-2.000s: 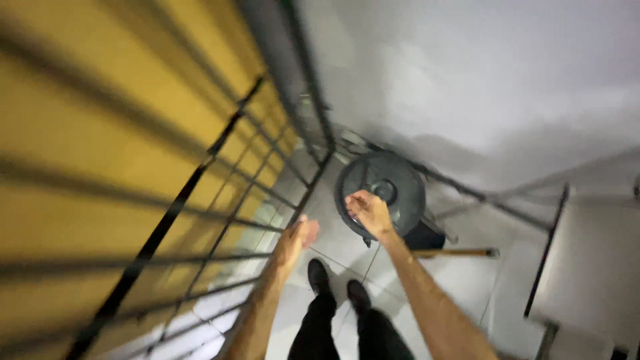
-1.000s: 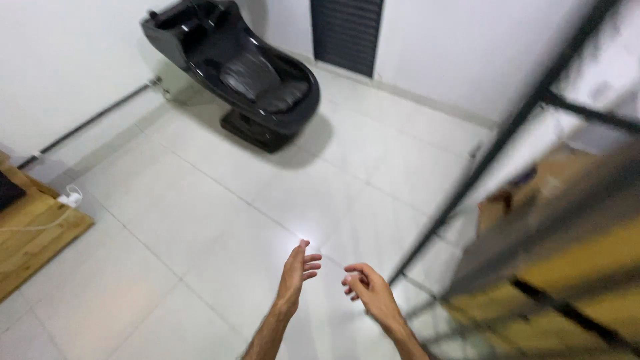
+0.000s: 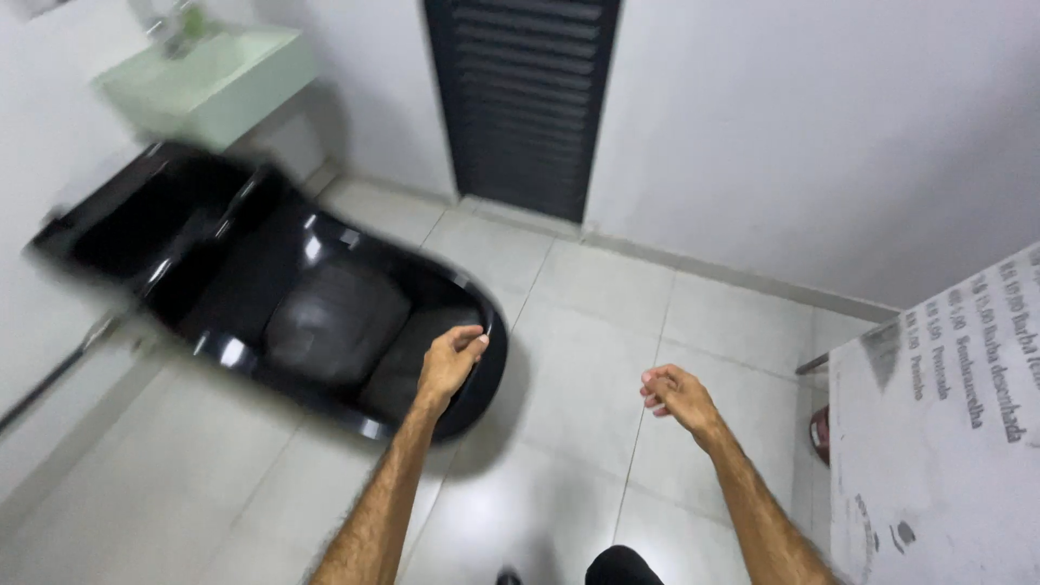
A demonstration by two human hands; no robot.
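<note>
My left hand (image 3: pixel 452 362) is in front of the rounded end of a glossy black salon shampoo chair (image 3: pixel 341 317), seen against its rim; whether it touches the rim I cannot tell. Its fingers are loosely bent, with nothing seen in them. Over the pale floor tiles, right of the chair, is my right hand (image 3: pixel 679 398), fingers curled loosely and holding nothing that I can see. The chair's basin end, at the left, is blurred.
Behind the chair, a pale washbasin (image 3: pixel 260 85) is on the wall. A dark louvred door (image 3: pixel 528 106) stands at the back. On the right is a white board with printed writing (image 3: pixel 918 463), with a reddish-brown object (image 3: pixel 820 435) beside it.
The view has swung far from the bars and the dark round lid to the shampoo chair, which is now much closer. My hands are farther apart than one second ago.
</note>
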